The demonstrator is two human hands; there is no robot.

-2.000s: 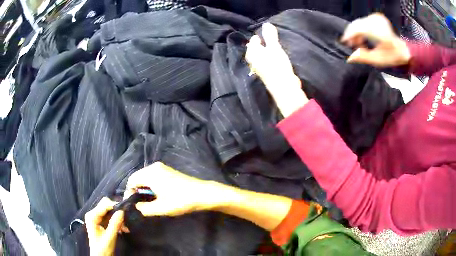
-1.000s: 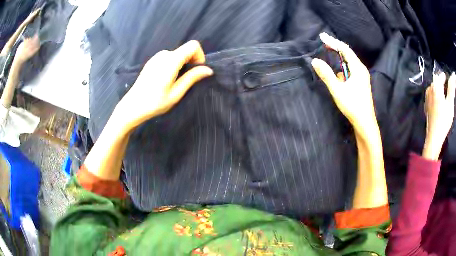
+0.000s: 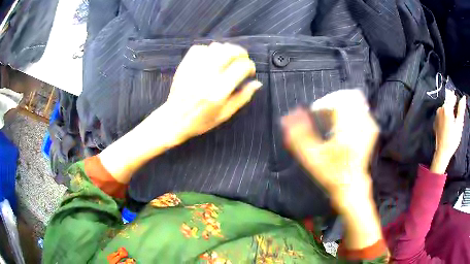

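Note:
Dark pinstripe trousers (image 3: 221, 154) lie spread in front of me, waistband (image 3: 319, 59) across the top. A round dark waist button (image 3: 281, 58) shows near the waistband's middle, and the band is fastened flat there. My left hand (image 3: 211, 95) lies over the waistband and the front left of the button, its fingers curled and thumb close to them. A dark bit shows between them; I cannot tell if it is held cloth. My right hand (image 3: 335, 136) is blurred above the cloth right of the fly, fingers bent. Its palm is hidden, and no tool shows clearly.
More dark striped garments (image 3: 206, 18) are heaped behind and at the right, with a white loop (image 3: 437, 86) on them. Another person's hand (image 3: 447, 129) and maroon sleeve are at the right. A white surface (image 3: 64, 56), speckled floor (image 3: 36, 160) and blue item (image 3: 7, 170) are at the left.
The waistband now lies flatter, with the button facing up. My left hand has moved right towards the button. My right hand has left the waistband and moved down and slightly left.

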